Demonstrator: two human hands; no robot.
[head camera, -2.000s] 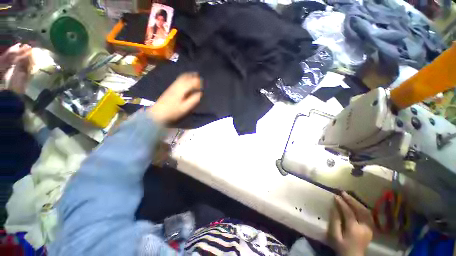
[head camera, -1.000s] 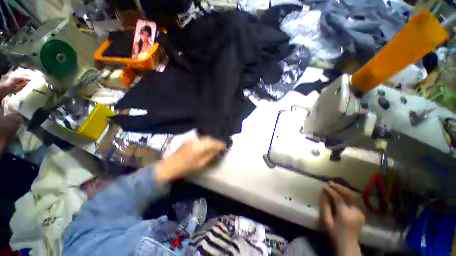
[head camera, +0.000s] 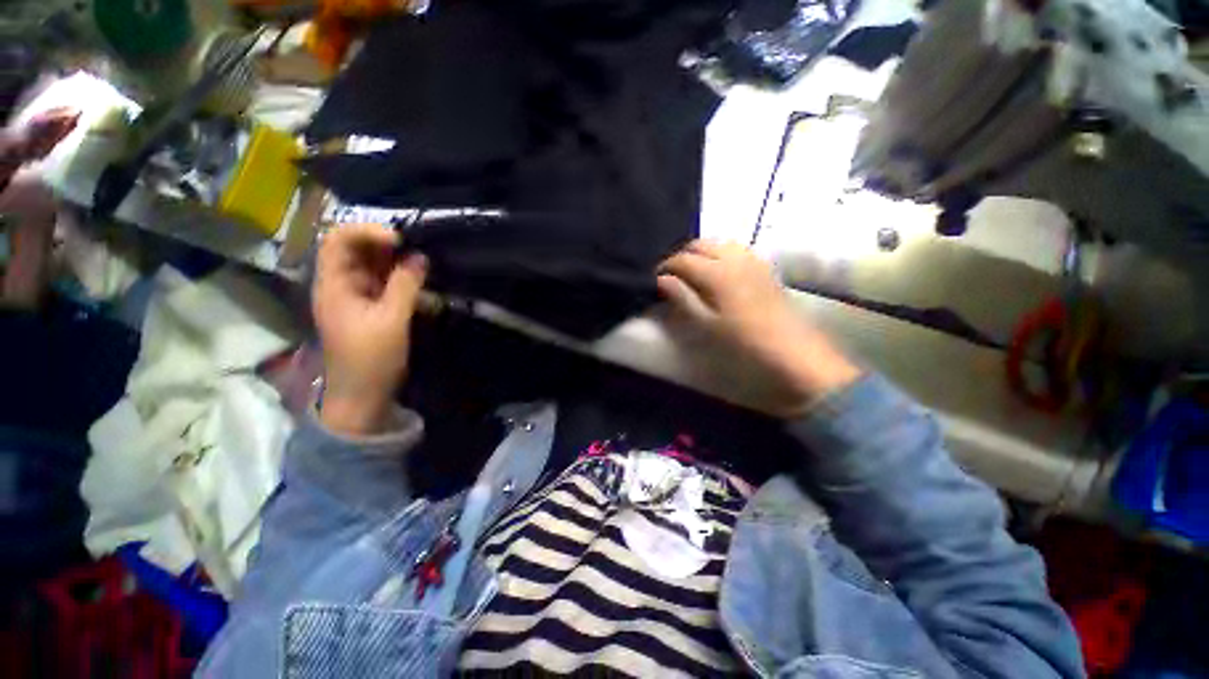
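A large black fabric piece (head camera: 530, 146) lies over the pale machine table and hangs to its front edge. My left hand (head camera: 367, 299) pinches its left front corner between thumb and fingers. My right hand (head camera: 729, 299) is at its right front edge, fingers curled on the cloth; the fingertips are partly hidden. The off-white sewing machine head (head camera: 981, 120) stands at the upper right, with no cloth under it.
Red-orange looped snips (head camera: 1038, 352) are right of the needle area. A yellow box (head camera: 261, 181) is at the left. White cloth (head camera: 186, 425) hangs at the lower left, and a blue bin (head camera: 1167, 464) is at the right. Another person's hand (head camera: 37, 143) shows at the far left.
My right hand has moved left from the machine bed to the black fabric. My left hand now holds the cloth's left corner, and the cloth is spread nearer the front edge. The view has tilted down.
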